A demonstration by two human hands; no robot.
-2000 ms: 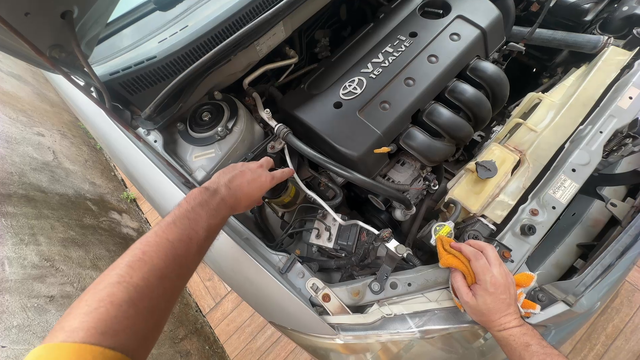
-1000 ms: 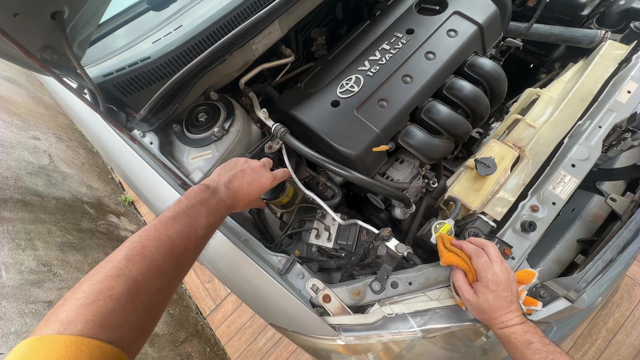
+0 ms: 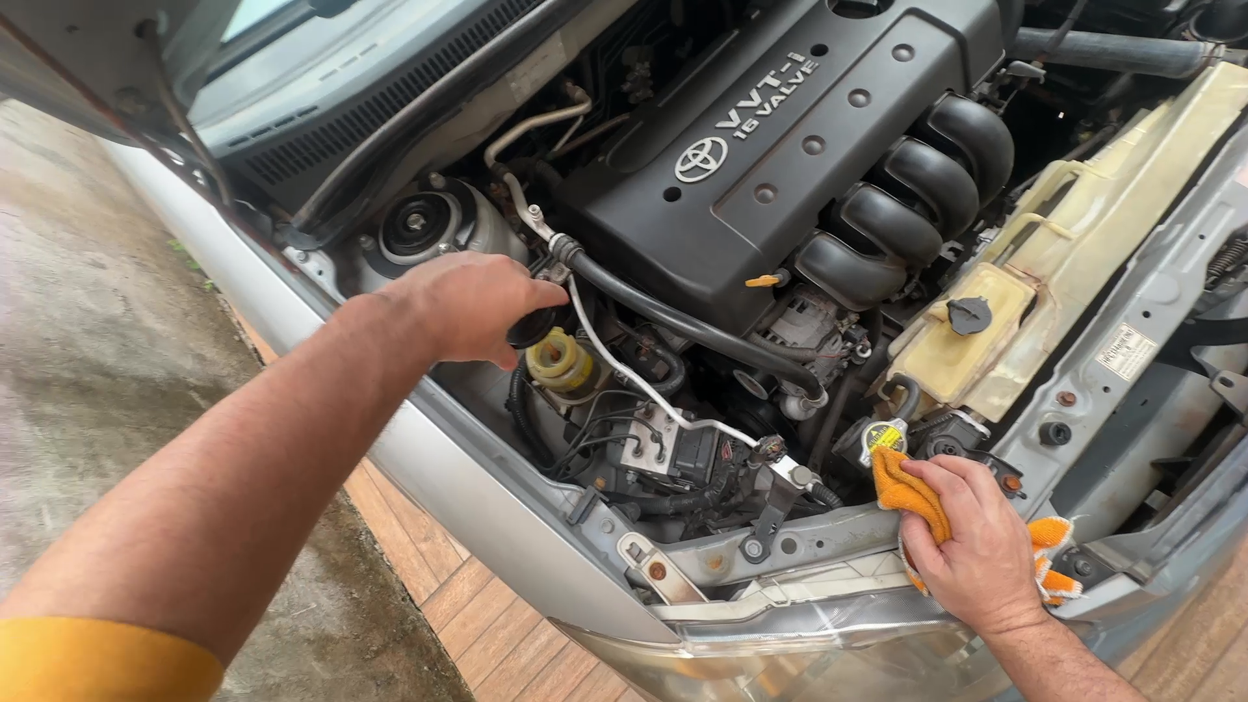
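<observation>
My left hand (image 3: 478, 307) reaches over the left side of the engine bay, its fingers around a round black cap (image 3: 531, 329). Just right of and below that cap stands a small fluid reservoir (image 3: 561, 363) with its yellowish top uncovered. In my right hand (image 3: 975, 546) is an orange microfiber cloth (image 3: 907, 492), bunched between thumb and fingers, with more of it showing beyond the hand. The cloth touches or nearly touches the radiator cap (image 3: 884, 439), which has a yellow label. The right hand rests over the front panel above the headlight.
A black plastic engine cover (image 3: 760, 146) fills the upper middle. To the right lies a translucent coolant tank with a black cap (image 3: 969, 315). A strut mount (image 3: 417, 224), a metal pipe (image 3: 624, 366), a valve block (image 3: 650, 439) and the fender edge (image 3: 487, 497) surround the left hand.
The left hand has lifted slightly with the black cap, and more of the reservoir's yellowish top now shows beside it. The right hand and the cloth have stayed about where they were.
</observation>
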